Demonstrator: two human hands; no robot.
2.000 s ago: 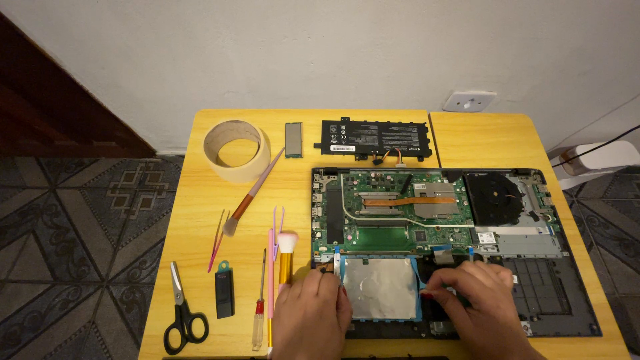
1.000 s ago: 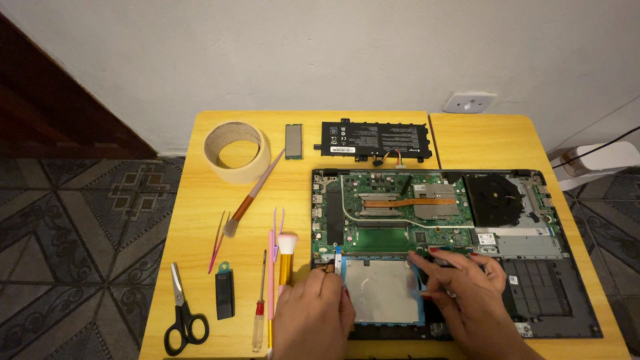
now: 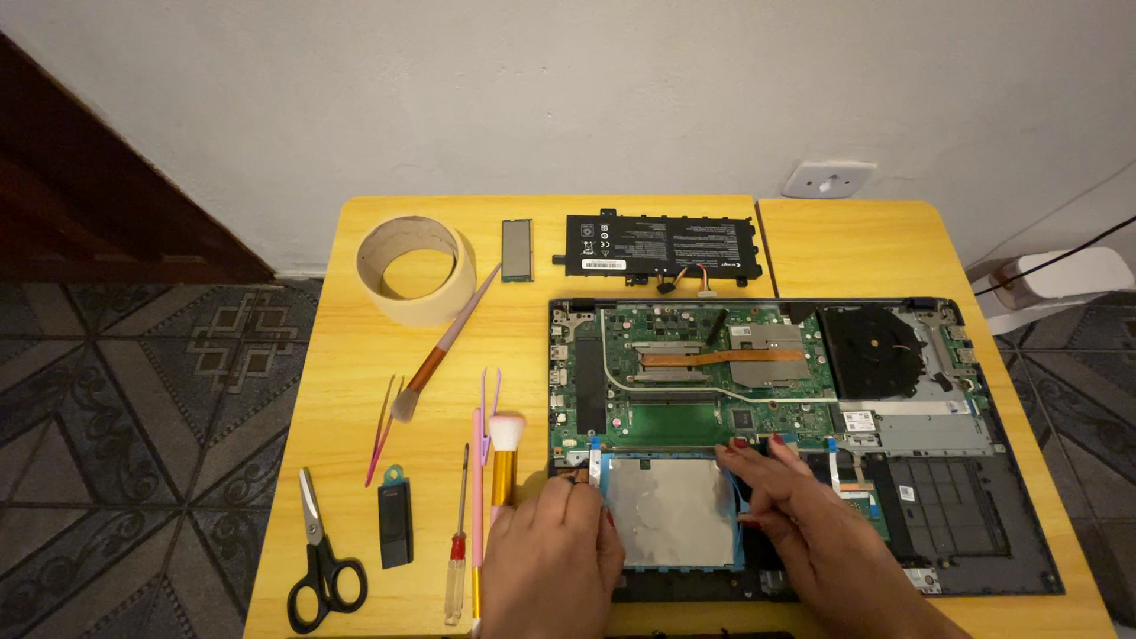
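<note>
An opened laptop base (image 3: 1021, 532) lies on the yellow table, its green circuit board (image 3: 674, 422), copper heat pipe (image 3: 723, 358) and black fan (image 3: 870, 351) exposed. A silver metal plate edged in blue (image 3: 674, 515) sits in the front part of the base. My left hand (image 3: 555, 550) rests at the plate's left side, beside a white ribbon cable (image 3: 595, 461); whether its fingers grip anything is hidden. My right hand (image 3: 799, 524) is over the plate's right edge, fingertips at its upper right corner and side; I cannot tell if they pinch something.
Behind the laptop lie a black battery (image 3: 661, 244) and a memory module (image 3: 517, 250). To the left are a tape roll (image 3: 415, 271), brushes (image 3: 448, 346), (image 3: 504, 461), tweezers (image 3: 382, 435), a screwdriver (image 3: 457, 550), a USB stick (image 3: 396, 524) and scissors (image 3: 324, 568).
My right hand has moved from the right of the plate to its upper right corner and edge. My left hand stays at the plate's left side.
</note>
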